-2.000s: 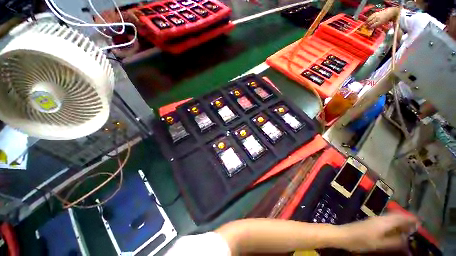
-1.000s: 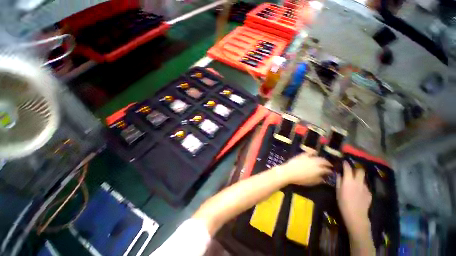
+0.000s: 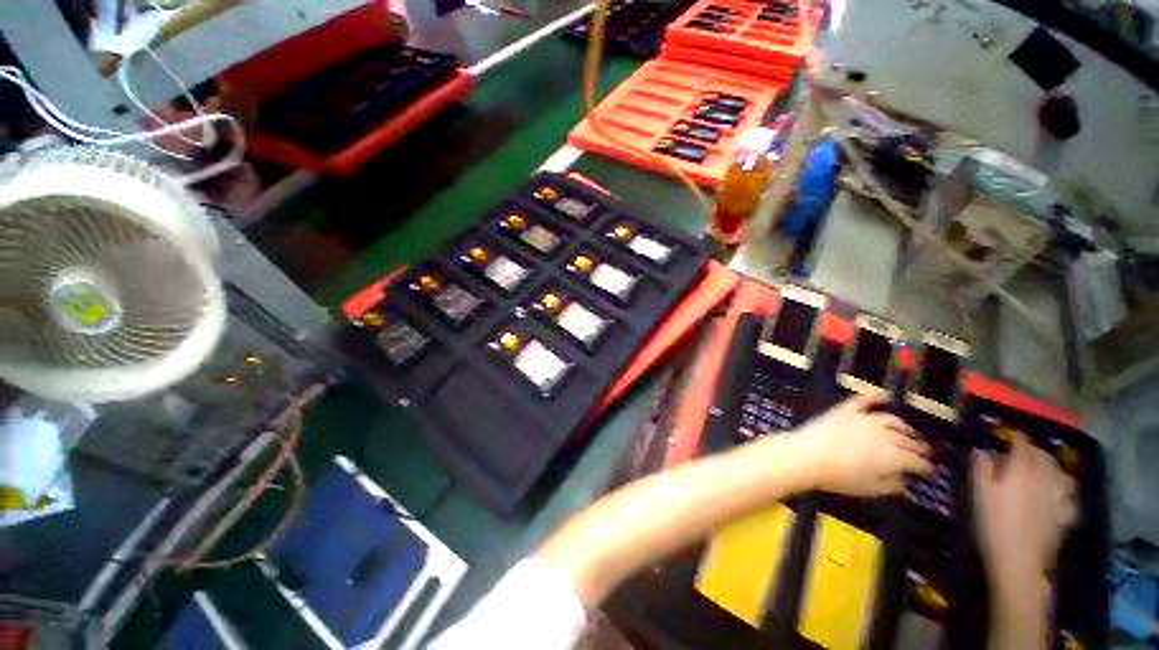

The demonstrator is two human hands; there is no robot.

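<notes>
Three keypad phones with gold-framed screens, a left one (image 3: 794,328), a middle one (image 3: 872,356) and a right one (image 3: 938,375), lie face up in the near black tray (image 3: 722,425). My left hand (image 3: 864,447) is over the lower parts of the middle and right phones, fingers bent. My right hand (image 3: 1021,502) is farther right, blurred, its fingertips by gold camera rings at the tray's right side. Whether either hand grips a phone is not clear. Two yellow cards, left (image 3: 746,563) and right (image 3: 840,582), lie nearer me in the tray.
Another black tray (image 3: 477,438) holds several phones back up, left of the near tray. Blue test pads (image 3: 350,540) and a copper-brown cable are at lower left. A cream fan (image 3: 89,298) stands at left. Red trays (image 3: 623,108) lie at the back. Cluttered equipment stands right.
The right hand has moved right, away from the left hand. The left hand, at the tray's far right two seconds ago, is now over the phones. Three gold-framed phones show instead of two. The view has shifted.
</notes>
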